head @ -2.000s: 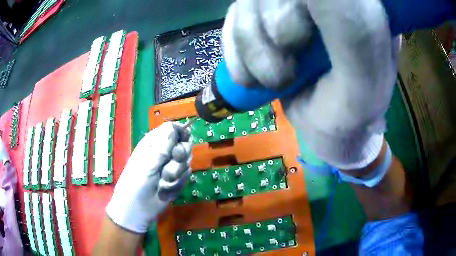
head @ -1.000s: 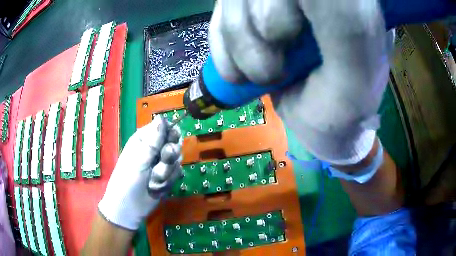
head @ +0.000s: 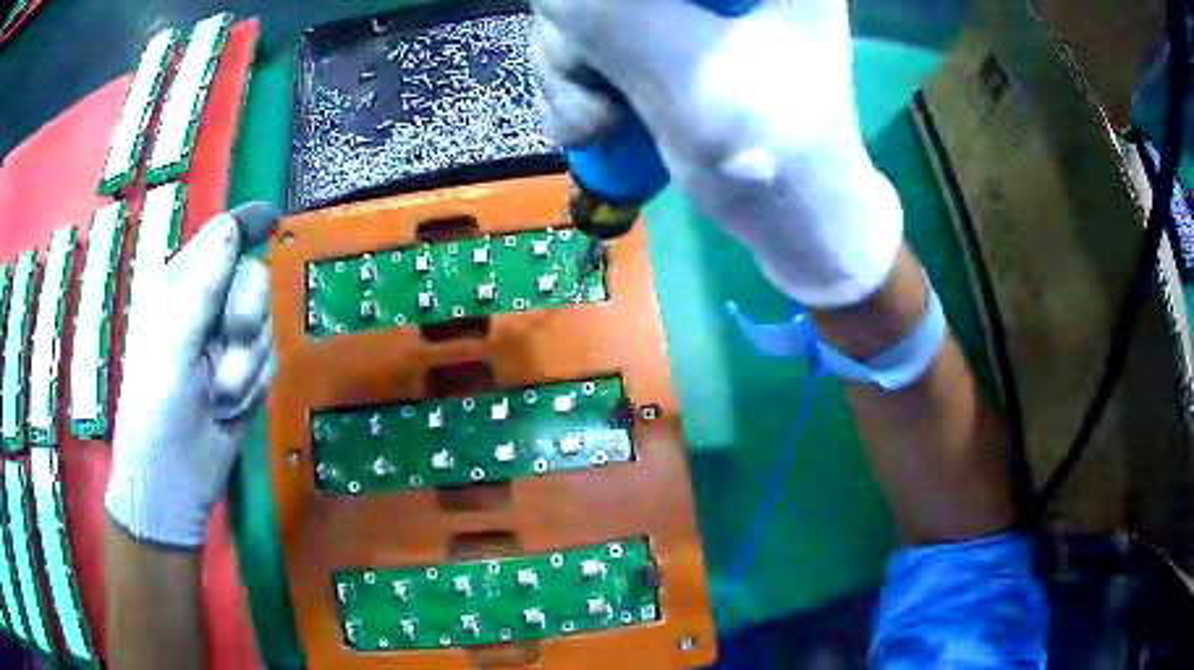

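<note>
An orange-brown fixture (head: 380, 511) holds three green circuit boards in its pockets: a top board (head: 452, 282), a middle board (head: 471, 435) and a bottom board (head: 498, 596). My right hand (head: 746, 144), in a white glove, grips a blue electric screwdriver (head: 618, 177). Its nose points down at the right end of the top board; whether the bit touches a screw is unclear. My left hand (head: 203, 353), also gloved, is left of the fixture with fingers curled and thumb on the index finger. Whether it holds a screw cannot be seen.
A black tray (head: 304, 118) of loose silver screws (head: 445, 98) lies beyond the fixture. White strips with green edges (head: 98, 314) lie in rows on a red sheet (head: 66, 138) at left. A cardboard carton (head: 1034, 249) and a black cable (head: 1113, 353) are at right.
The view has shifted, so the fixture shows further left. The screwdriver has moved from the top board's left part to its right end. My left hand has moved off the board to the left.
</note>
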